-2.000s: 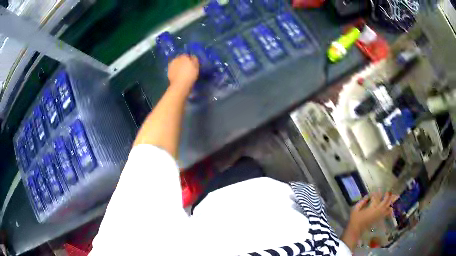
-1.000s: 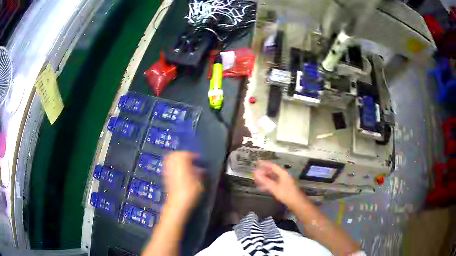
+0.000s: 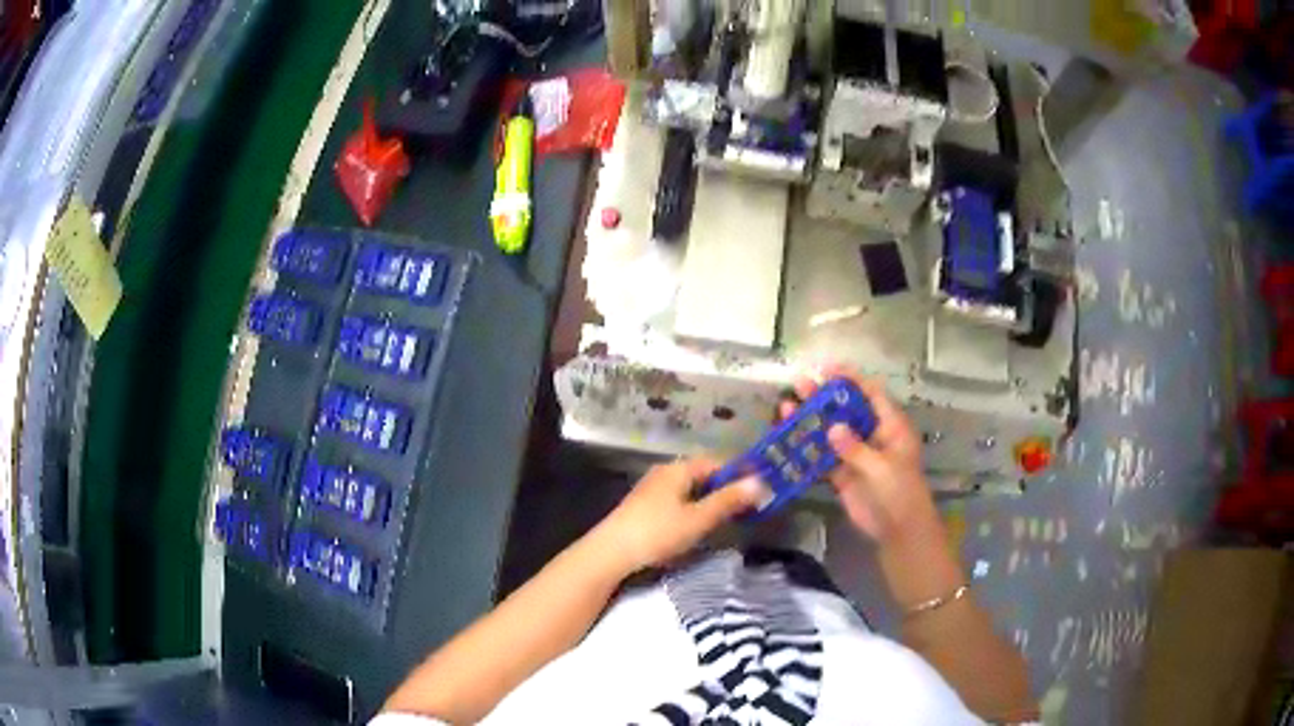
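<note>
A blue phone unit (image 3: 798, 451) with white printing is held in both my hands, in front of the machine's front edge. My left hand (image 3: 684, 508) grips its lower left end. My right hand (image 3: 877, 461) grips its upper right end. The blister tray (image 3: 451, 305) on the bench at left holds several blue units in two rows, with a gap in the outer row. Another blue unit sits in the right fixture (image 3: 976, 241) of the machine. The left fixture (image 3: 759, 146) is under the central head; its contents are unclear.
A yellow-green marker or bottle (image 3: 512, 185), a red bag (image 3: 372, 170) and another red pouch (image 3: 589, 114) lie behind the tray. The machine top carries a black pad (image 3: 883, 267) and a pale stick (image 3: 837, 315). The emergency stop (image 3: 1033, 455) is at the front right corner.
My left hand has moved right from the tray with a blue unit. My right hand has met it and now grips the unit too. The view has shifted, and the left fixture has moved back under the head.
</note>
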